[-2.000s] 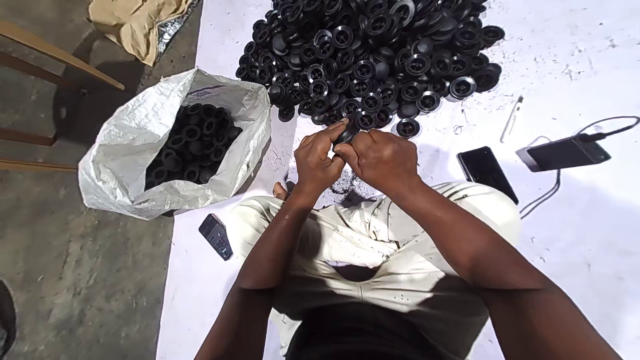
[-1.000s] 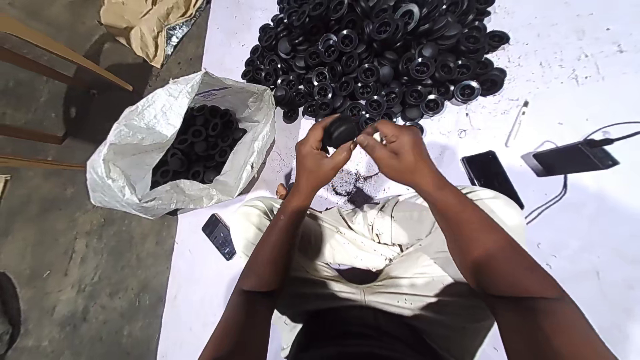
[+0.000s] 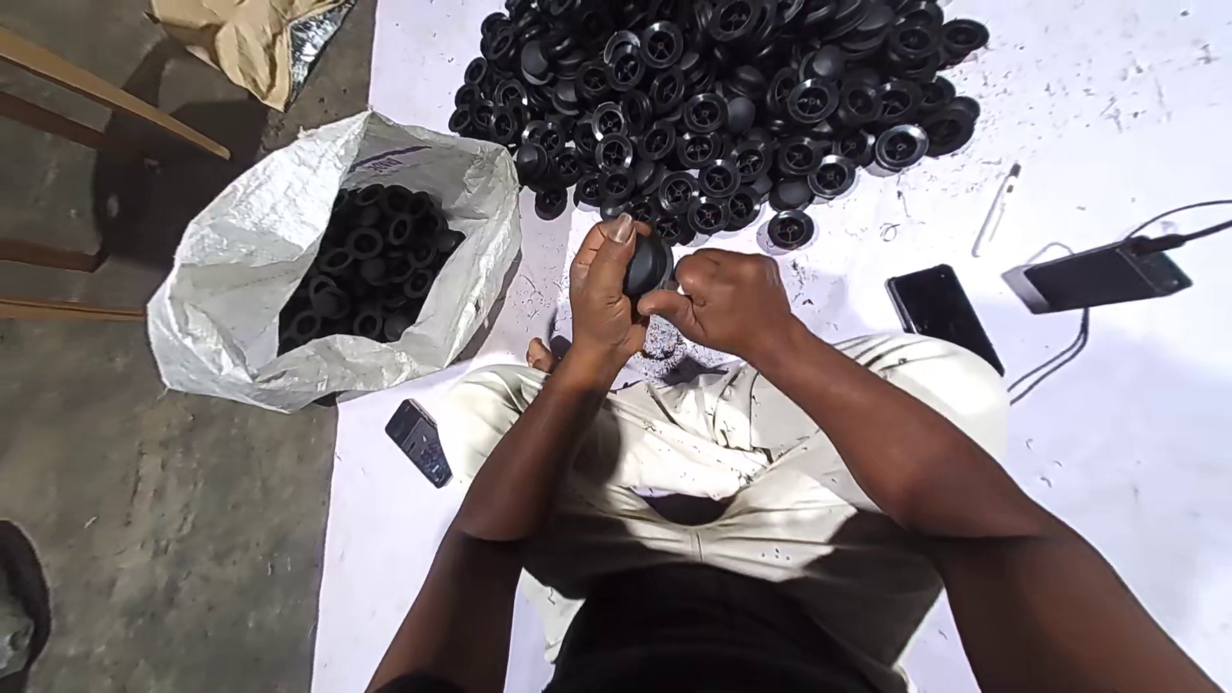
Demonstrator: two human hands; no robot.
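Observation:
My left hand (image 3: 604, 289) grips a round black plastic or rubber part (image 3: 649, 266), its smooth domed face partly in view. Against the right edge of that part is my right hand (image 3: 727, 296), fingers curled and thumb pointing to it; whether it pinches something small is hidden. Just beyond both hands lies a large heap of similar round black parts (image 3: 703, 114), many showing a spoked inner side. One single part (image 3: 790, 229) sits at the heap's near edge. To the left, an open white woven sack (image 3: 241, 250) holds many black parts (image 3: 371, 260).
Small black scraps (image 3: 662, 342) lie between my hands and lap. A mobile phone (image 3: 420, 443) is at left; a black phone (image 3: 945, 313), a cabled dark device (image 3: 1097, 279) and a white pen (image 3: 996, 210) are at right. Wooden legs (image 3: 106, 87) and brown paper (image 3: 236, 43) stand beyond the sack.
Both hands were close together at the heap's edge two seconds ago. Since one second ago, my left hand has turned the black part more on edge and my right fingers have curled.

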